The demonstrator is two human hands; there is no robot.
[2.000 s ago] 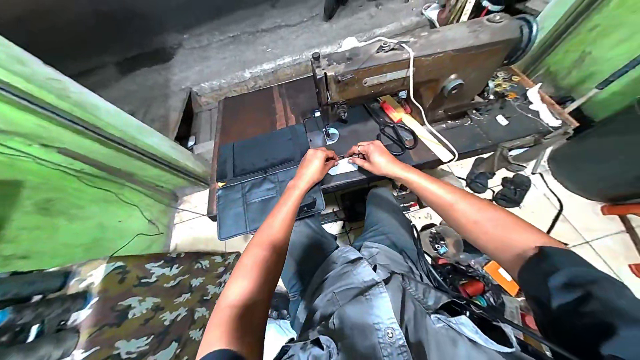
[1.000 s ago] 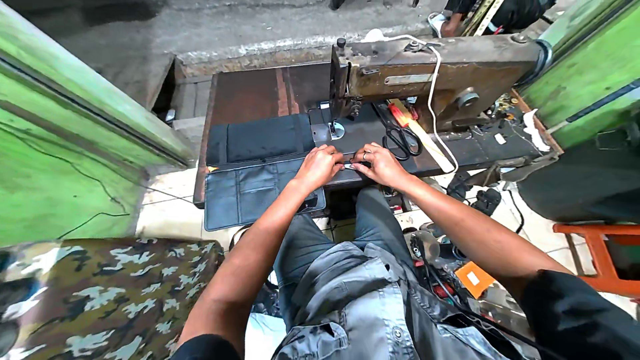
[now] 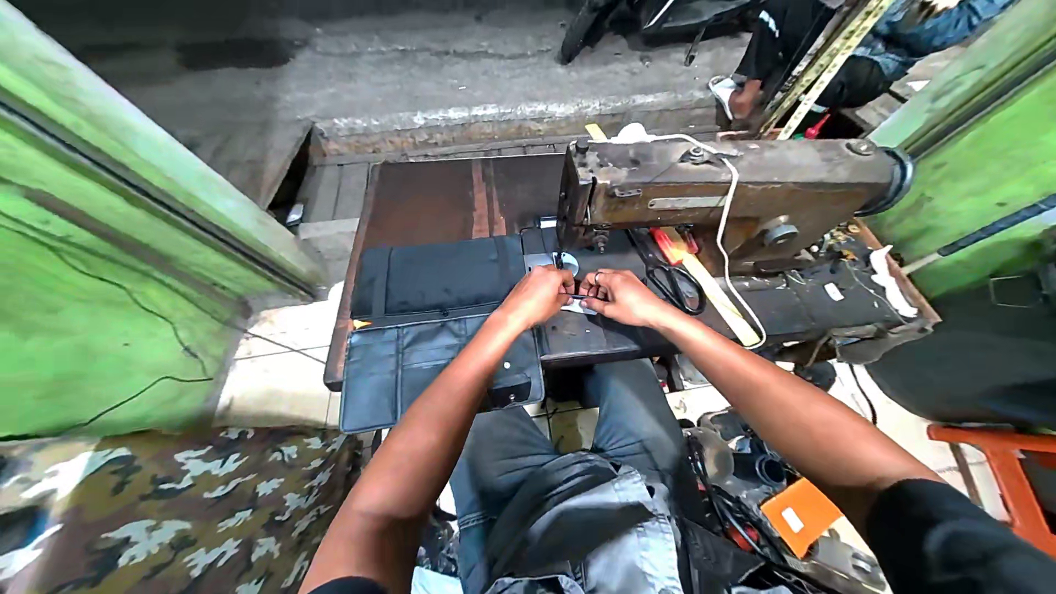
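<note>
My left hand (image 3: 540,294) and my right hand (image 3: 620,297) pinch a small dark strip (image 3: 587,296) between their fingertips, just in front of the needle area of an old sewing machine (image 3: 701,198). Under the fingers lies a small white piece (image 3: 577,306); its kind is unclear. A black case or organizer with pockets (image 3: 445,285) lies opened out left of my hands, its lower panel hanging over the table's front edge. Black-handled scissors (image 3: 676,287) rest right of my right hand, beside a yellow strip (image 3: 719,301).
A white cable (image 3: 728,206) drapes over the machine. Green walls stand on both sides. A camouflage-patterned cover (image 3: 190,511) is at lower left, an orange stool (image 3: 1002,470) at right. Beyond the table, a person (image 3: 833,74) sits near a motorcycle (image 3: 652,21).
My view has shifted, bringing the seated person and the motorcycle further into sight. My hands stay together at the table's front edge, by the machine.
</note>
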